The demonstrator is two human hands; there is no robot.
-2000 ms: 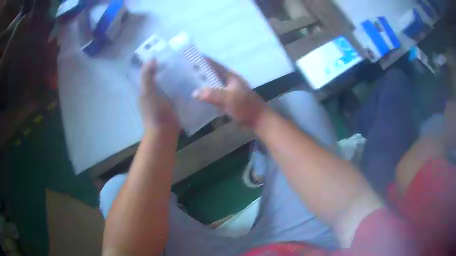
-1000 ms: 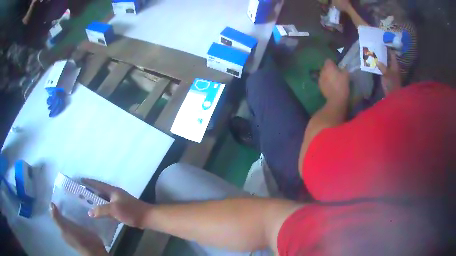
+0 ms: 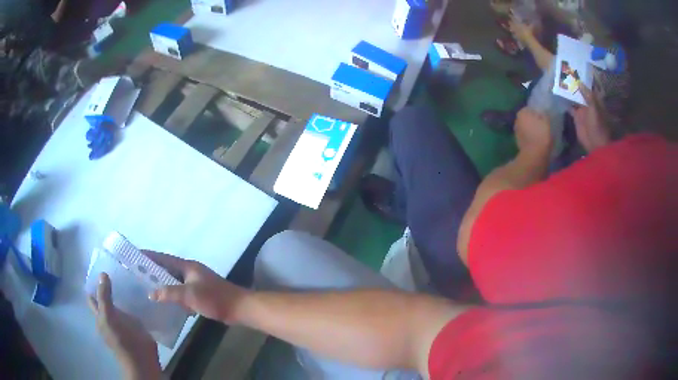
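Observation:
A white appliance housing (image 3: 141,297) is held between both hands over the near edge of the white board, at the lower left. A ribbed strip runs along its upper right side, with small dark marks beside it. My left hand (image 3: 119,319) holds its left side, with the thumb up on the face. My right hand (image 3: 197,288) grips its right side, thumb on the face and fingers behind. The housing's underside is hidden.
An open blue-and-white box (image 3: 44,263) lies left of the housing. A crumpled blue item (image 3: 99,138) lies by an open box (image 3: 105,102) at the far edge. A printed box (image 3: 316,161) rests on the slats. A person in red (image 3: 550,223) sits at right, holding a printed sheet (image 3: 572,70).
The view has swung to the right, so the housing and hands now sit at the lower left. Both hands still hold the housing. The neighbour has come into fuller view.

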